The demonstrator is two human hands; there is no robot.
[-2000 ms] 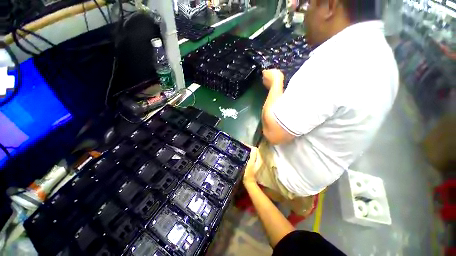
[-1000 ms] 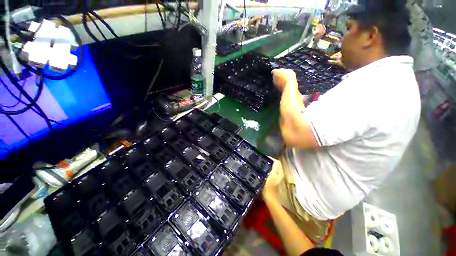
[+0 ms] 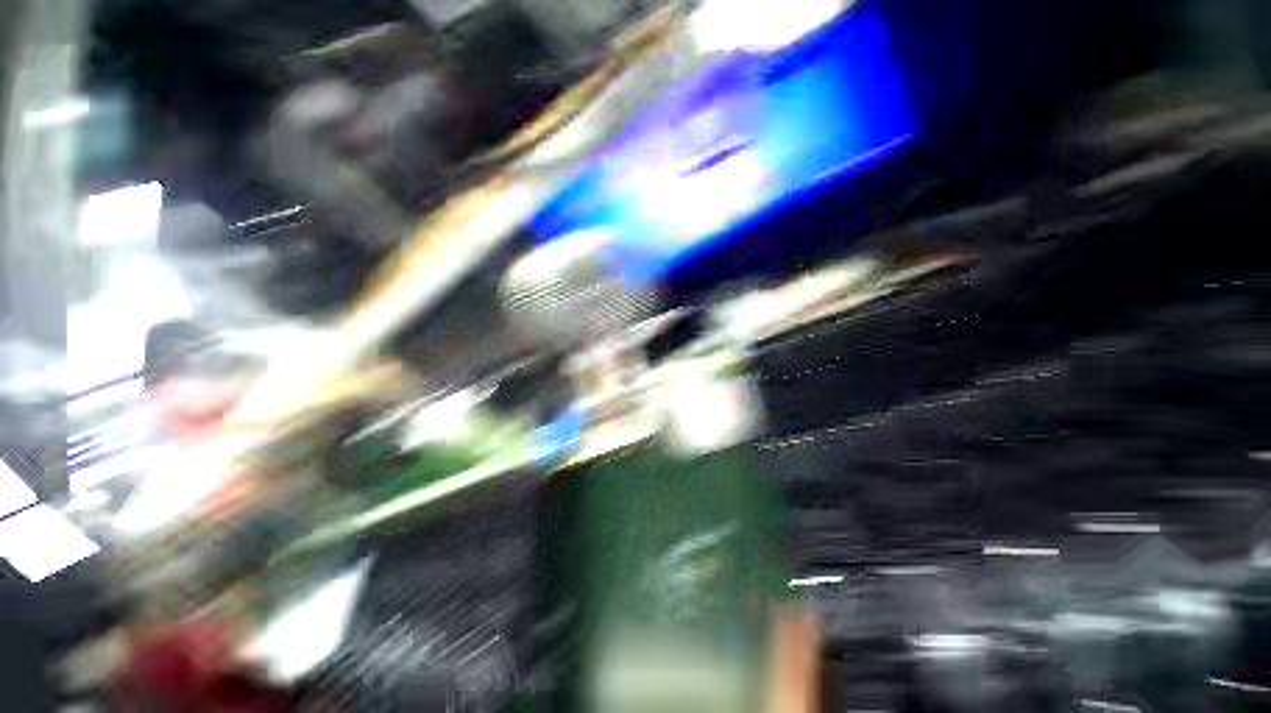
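Note:
The view is heavily blurred by motion. The large black pocketed tray (image 3: 1031, 474) fills the right side as dark streaks with pale glints; single housings cannot be made out. The green mat (image 3: 627, 543) lies left of it, with a faint pale scatter of small fittings (image 3: 687, 568). Neither my left hand nor my right hand can be made out. An orange-brown strip stands at the bottom edge beside the mat; I cannot tell what it is.
A bright blue monitor (image 3: 781, 153) is at the upper middle, with a pale rounded shape, perhaps the fan (image 3: 572, 286), below it. A small blue thing (image 3: 560, 439) lies behind the mat. Dark streaked shapes (image 3: 432, 599) are left of the mat, and a red blur (image 3: 181, 669) is at lower left.
The view has swung left, so the monitor and tray sit farther right. The other person in white and my right hand at the tray's edge have left the picture.

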